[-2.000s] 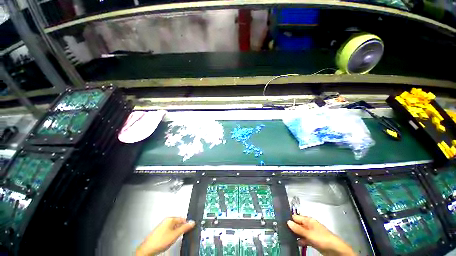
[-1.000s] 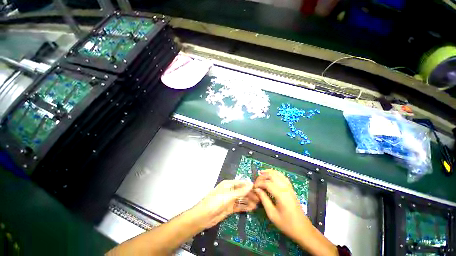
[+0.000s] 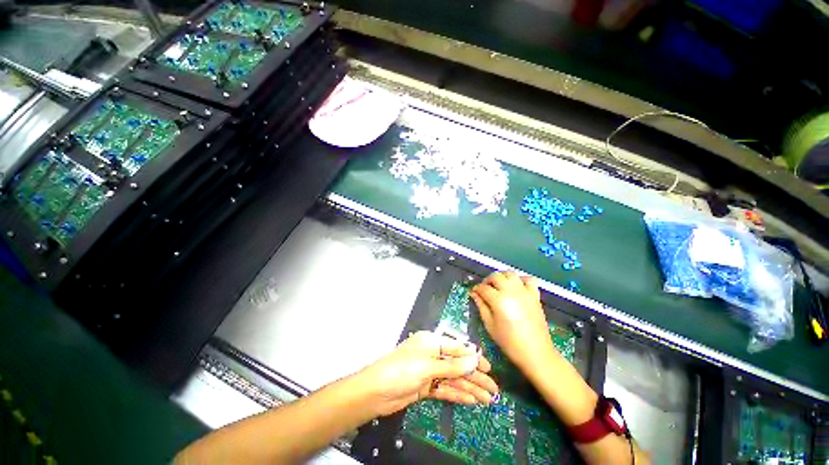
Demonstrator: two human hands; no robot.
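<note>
A black carrier frame (image 3: 595, 363) with green printed circuit boards (image 3: 459, 436) lies in front of me on the conveyor. My left hand (image 3: 436, 371) is palm up over the left part of the boards, with small whitish components (image 3: 468, 350) between thumb and fingers and a small blue bit at a fingertip. My right hand (image 3: 511, 313) is over the upper part of the boards, fingertips bent down close to the board; whether they pinch a component cannot be told. A red band is on my right wrist.
Whitish components (image 3: 445, 173) and blue components (image 3: 550, 213) lie in piles on the green shelf, beside a clear bag of blue parts (image 3: 718, 263). Stacked pallets (image 3: 173, 163) stand left, a pink-white item (image 3: 354, 113) beside them. Another pallet (image 3: 773, 422) is at right.
From gripping the frame's sides, both hands came together over the boards. Now they are apart, the right farther up, the left palm opened upward. The view has turned toward the left stack.
</note>
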